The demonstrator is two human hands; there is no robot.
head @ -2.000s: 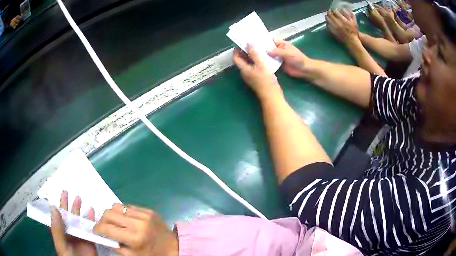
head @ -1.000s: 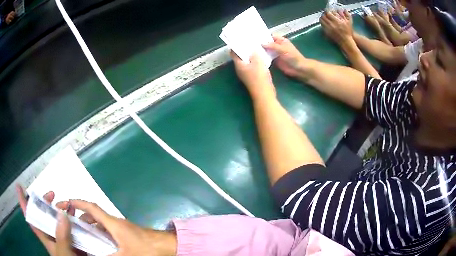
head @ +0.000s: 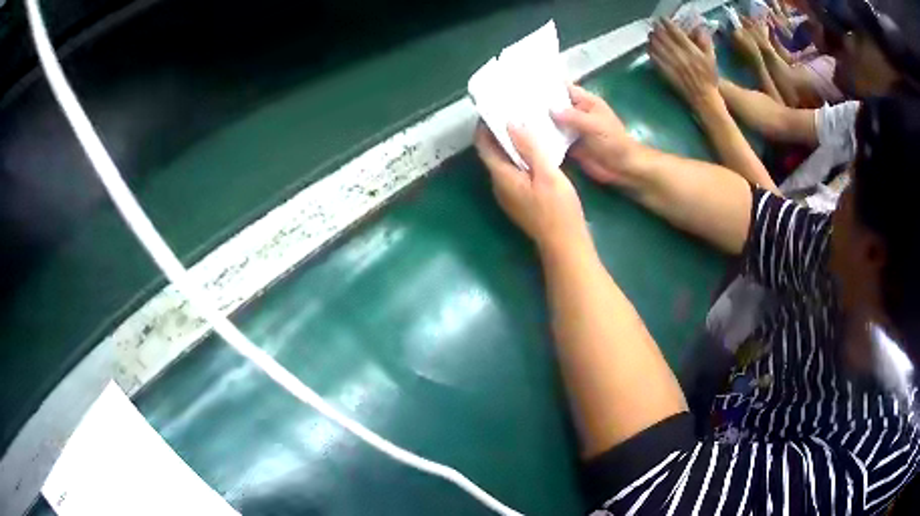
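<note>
A large white sheet (head: 131, 459) lies flat on the glossy green bench top (head: 404, 333) at the lower left. Its lower part is cut off by the frame's edge, and a small dark mark shows near its left edge. No leaflet in my own hands shows. My left hand and my right hand are both out of the picture.
A person in a striped top sits at the right and holds white papers (head: 525, 96) in both hands. A white cord (head: 272, 373) crosses the pale belt rail (head: 303, 222) and the bench. Dark green belt (head: 252, 121) lies beyond. More people's hands show at the upper right.
My hands, the leaflets in them and the pink sleeve have gone out of the picture. The white sheet shows lower in the frame. The neighbour's papers have changed outline.
</note>
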